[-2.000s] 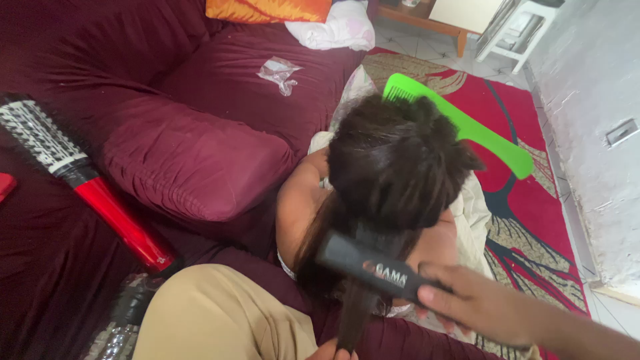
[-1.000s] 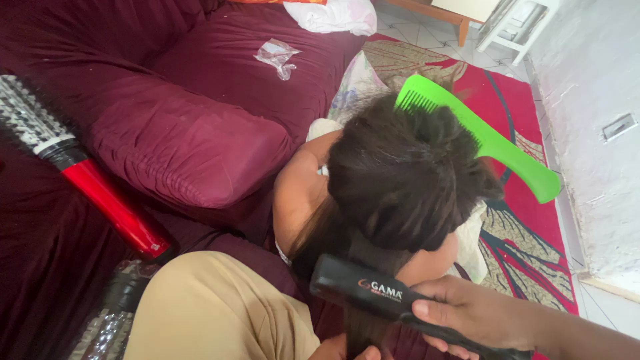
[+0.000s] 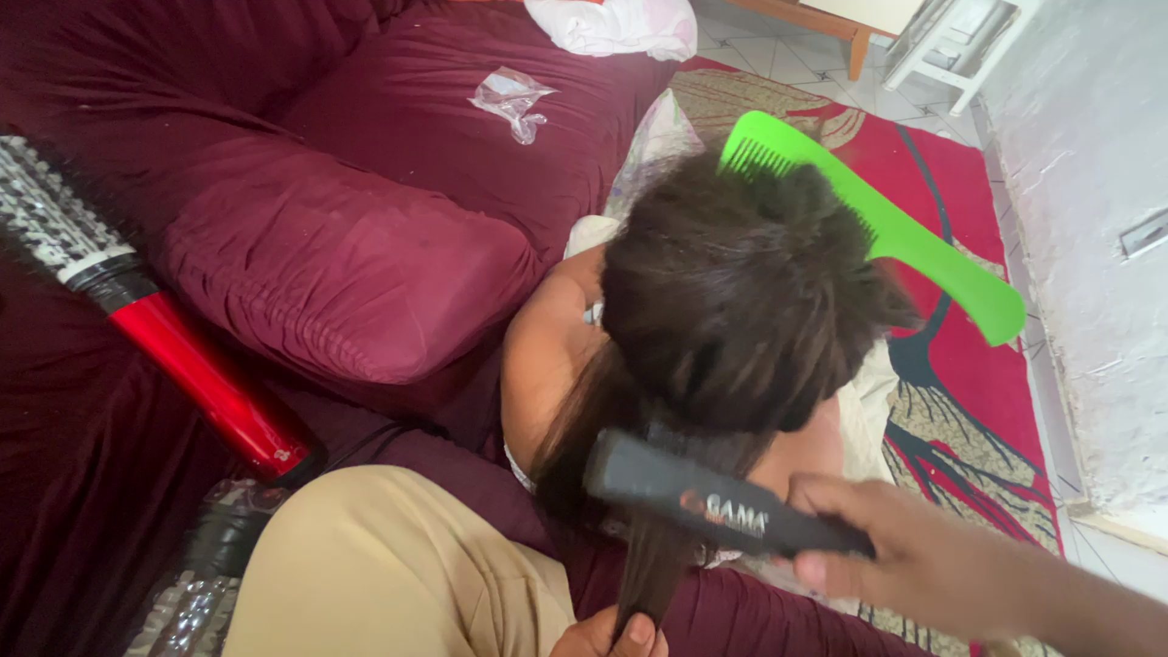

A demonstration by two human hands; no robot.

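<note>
A black Gama hair straightener (image 3: 721, 502) is gripped in my right hand (image 3: 912, 557), its plates across a lock of dark hair near the nape of a seated person. My left hand (image 3: 611, 636), at the bottom edge, pinches the lower part of that lock of hair (image 3: 652, 566) between thumb and fingers. The person's head (image 3: 730, 301) is seen from above and behind, with the upper hair gathered up. A bright green comb (image 3: 940, 265) is stuck by its teeth into the gathered hair, its handle pointing to the right.
A red-handled round brush (image 3: 210, 383) lies at left on the maroon-covered sofa (image 3: 356, 265). Another round brush (image 3: 196, 575) is beside my knee (image 3: 392, 566). Farther off are a clear plastic wrapper (image 3: 511, 96), a white cloth (image 3: 620, 23), a patterned rug (image 3: 967, 383) and a white stool (image 3: 954, 55).
The straightener stays in my right hand near the nape, and my left hand still holds the lock. The comb remains in the gathered hair. The view has shifted slightly.
</note>
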